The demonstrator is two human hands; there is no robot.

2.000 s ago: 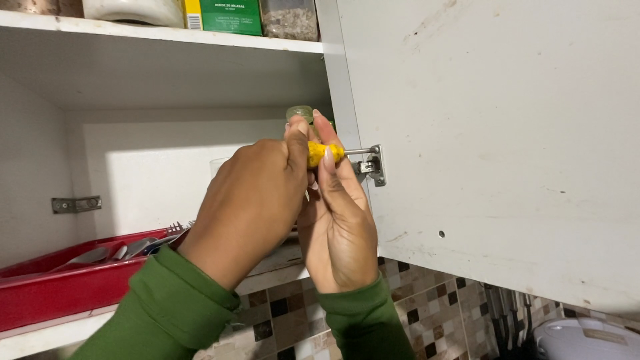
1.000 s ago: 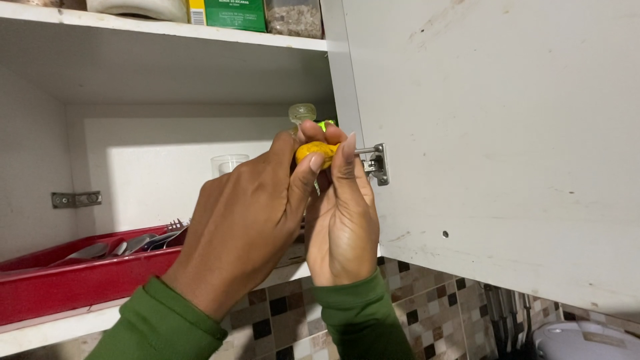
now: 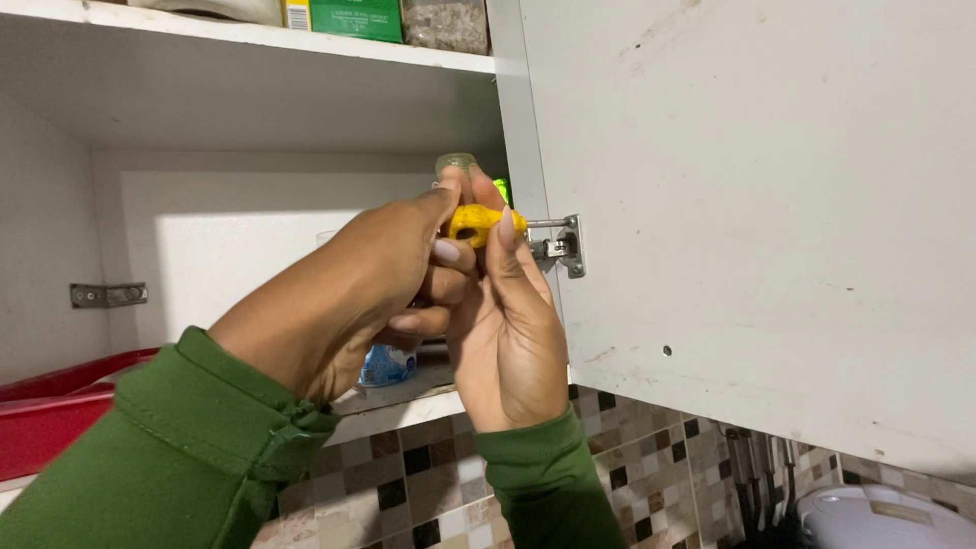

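Both my hands are on a screwdriver with a yellow handle (image 3: 474,223). My left hand (image 3: 358,282) grips the handle's rear end from the left. My right hand (image 3: 515,320), palm toward me, pinches the front of the handle between thumb and fingers. The metal shaft (image 3: 549,223) runs right to the upper part of a metal cabinet hinge (image 3: 573,245), fixed to the inner face of a white cabinet door (image 3: 747,229). The hinge's arm passes behind my right fingers. Whether the tip sits in a screw cannot be told.
A red cutlery tray (image 3: 53,427) lies at the lower left of the cabinet. A glass jar (image 3: 456,162) and a blue container (image 3: 390,366) stand behind my hands. Another hinge bracket (image 3: 109,295) is on the left wall. Utensils (image 3: 755,473) hang below the door, beside a pale appliance (image 3: 884,518).
My left hand has changed its hold and turned on the yellow handle, and its forearm now covers more of the red tray. The blue container has come into sight. My right hand has stayed near the hinge.
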